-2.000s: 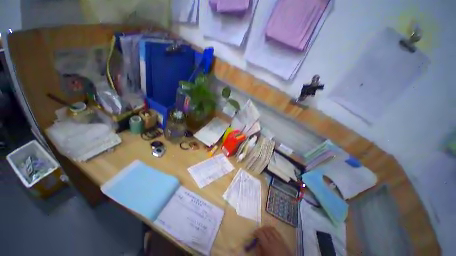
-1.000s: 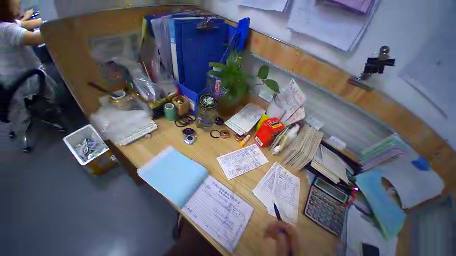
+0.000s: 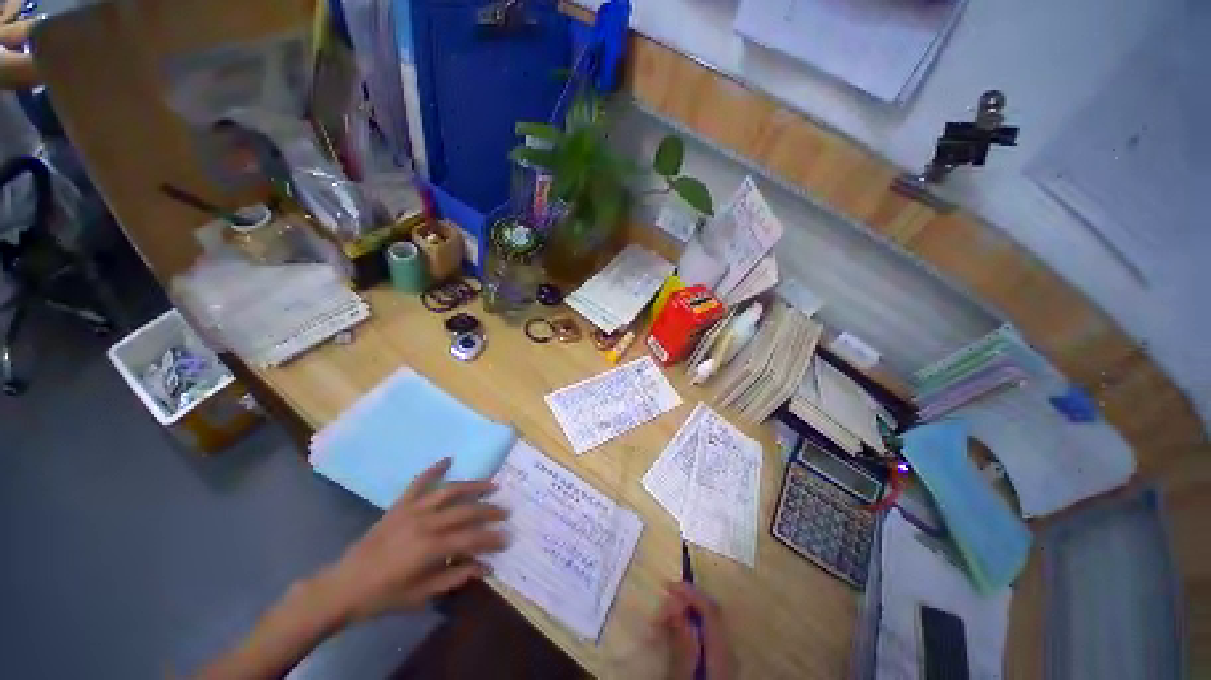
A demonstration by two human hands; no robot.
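The record book lies open at the desk's front edge, with its pale blue cover (image 3: pixel 414 432) on the left and its written white page (image 3: pixel 565 545) on the right. My left hand (image 3: pixel 432 538) lies over the book near its fold, fingers spread, holding nothing. My right hand (image 3: pixel 693 631) is at the bottom of the view, right of the book, and holds a thin dark pen (image 3: pixel 688 569) with its tip pointing up toward the loose slips (image 3: pixel 711 485). Another written slip (image 3: pixel 612 403) lies behind the book. The lower part of my right hand is cut off by the frame edge.
A calculator (image 3: pixel 830 511) and a phone (image 3: pixel 944 646) lie at the right. A red box (image 3: pixel 685 323), slip bundles (image 3: pixel 770 363), a potted plant (image 3: pixel 584 173) and blue folders (image 3: pixel 485 120) stand at the back. A white-rimmed bin (image 3: pixel 170 372) is on the floor at left. Part of a person shows at upper left.
My left hand has come into view from the lower left and onto the book. My right hand still holds the pen, now a little lower. The view has shifted slightly.
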